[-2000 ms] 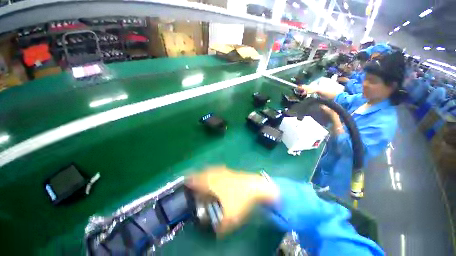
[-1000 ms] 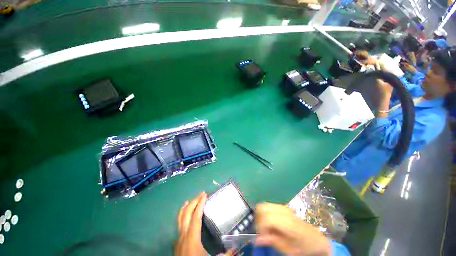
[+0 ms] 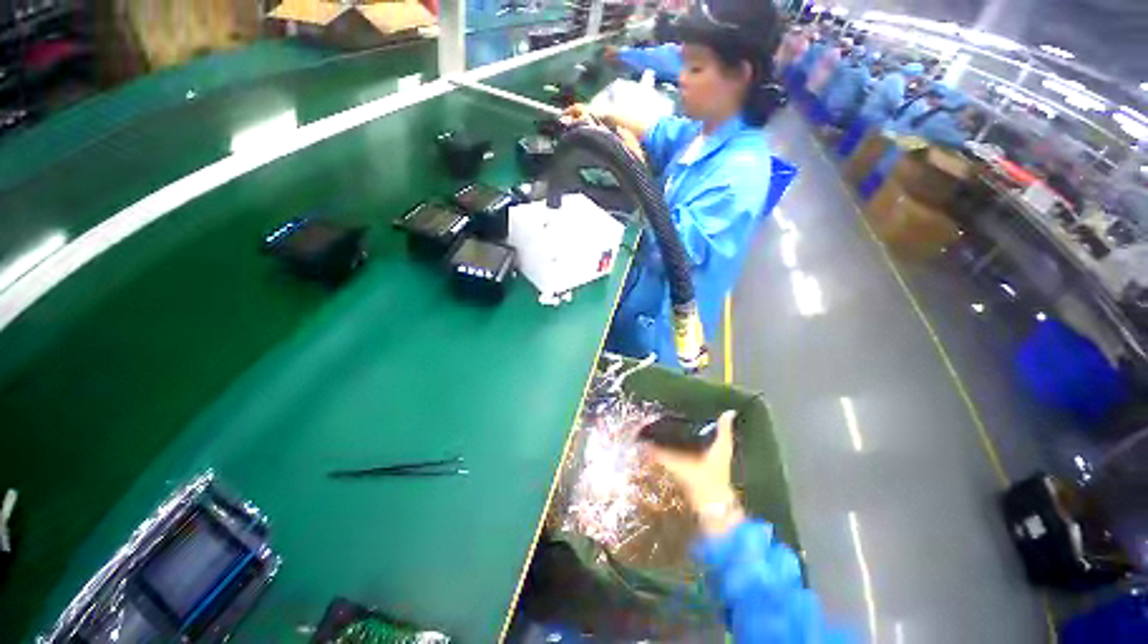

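Observation:
My right hand [image 3: 703,473], in a blue sleeve, is over the olive-green waste bin [image 3: 770,484], with a small black object [image 3: 680,433] in its fingers. The object looks like a dark panel, but blur hides its details. Shiny film scraps [image 3: 611,472] fill part of the bin. My left hand is out of the picture. An open unit with a green circuit board [image 3: 378,629] is cut off by the bottom edge. The clear panel tray [image 3: 189,566] with black panels lies at the lower left.
Dark tweezers [image 3: 397,469] lie on the green bench [image 3: 340,377]. Several black display units [image 3: 481,268] and a white box [image 3: 563,248] stand farther back. A black ribbed hose [image 3: 648,201] hangs beside a neighbouring worker [image 3: 718,189] in blue. A floor aisle runs at right.
The view has swung right. My right hand has moved from the display unit to above the bin. My left hand has left the picture, and the open unit now shows at the bottom edge.

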